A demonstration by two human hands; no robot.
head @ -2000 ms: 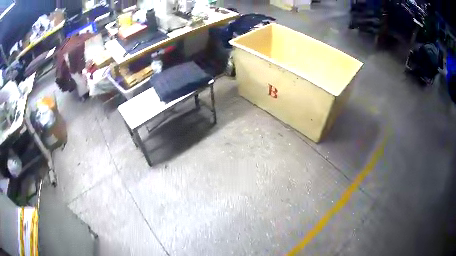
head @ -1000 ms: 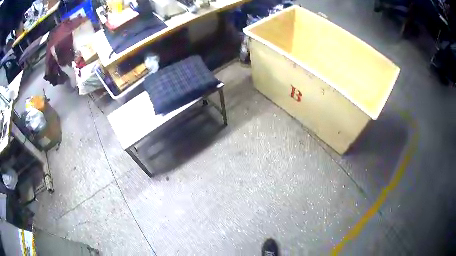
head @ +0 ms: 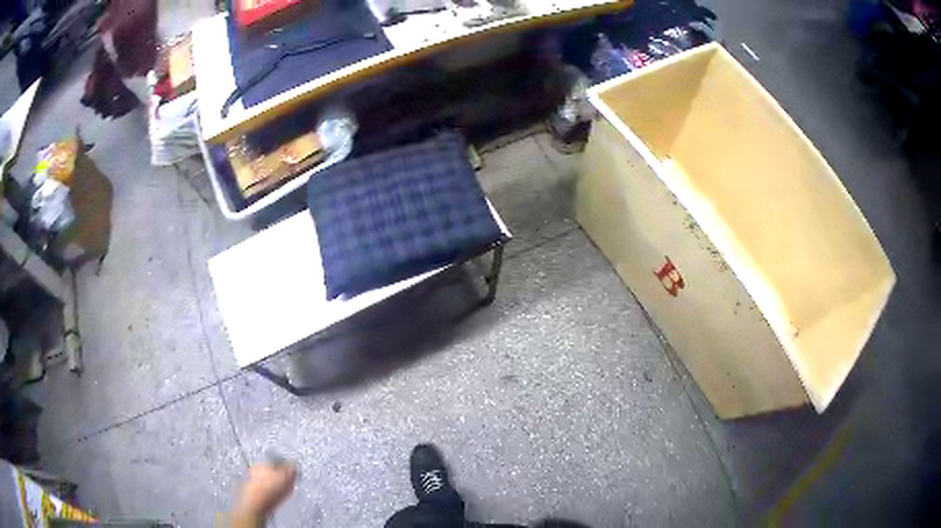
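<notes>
A bare hand, my left hand (head: 268,485), is at the bottom left above the floor, small and blurred. Its fingers look bent, but I cannot tell if it holds anything. My right hand is out of the picture. Nearest in front is a low white-topped bench (head: 266,294) with thin metal legs. A dark navy plaid cushion (head: 402,211) lies flat on its right part. Beyond it is a white, wood-edged table (head: 212,88) with dark cloth (head: 299,64). A black hanger (head: 270,64) lies on the cloth, beside a red-lidded box (head: 266,10) cut by the top edge.
A big cream bin (head: 660,237) with a red B stands on the right. A white-rimmed tray (head: 219,184) with brown cardboard (head: 277,163) is under the table. A black shoe (head: 428,471) is on the floor. A yellow lane line (head: 815,474) is at lower right. Maroon cloth (head: 119,57) hangs upper left.
The bench, cushion, table and bin have come nearer and larger; the bin now lies further right. My left hand has come into view at the bottom. The shoe shows further left and higher.
</notes>
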